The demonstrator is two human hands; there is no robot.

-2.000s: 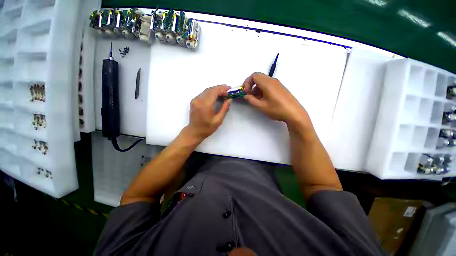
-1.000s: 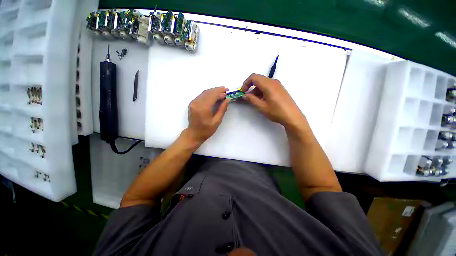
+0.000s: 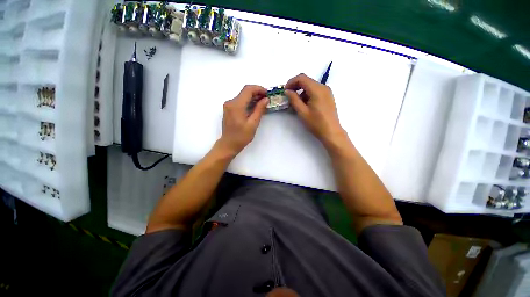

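A small unit (image 3: 278,102), silvery with a green board along its far edge, is held between both hands above the white work sheet (image 3: 232,81). My left hand (image 3: 240,119) grips its left end with thumb and fingers. My right hand (image 3: 317,108) grips its right end the same way. The fingertips cover both ends of the unit. A dark pen-like tool (image 3: 327,72) lies just beyond my right hand, partly hidden by it.
A black electric screwdriver (image 3: 132,107), a slim dark tool (image 3: 165,91) and tiny screws (image 3: 150,53) lie at left. Assembled units (image 3: 200,28) stand in a row at back left. A left compartment tray (image 3: 74,125) and a right compartment tray (image 3: 451,139) flank the bench.
The held piece has turned in my fingers, so a broader silvery face now shows below the green board. Both hands still hold it. The whole view has shifted slightly.
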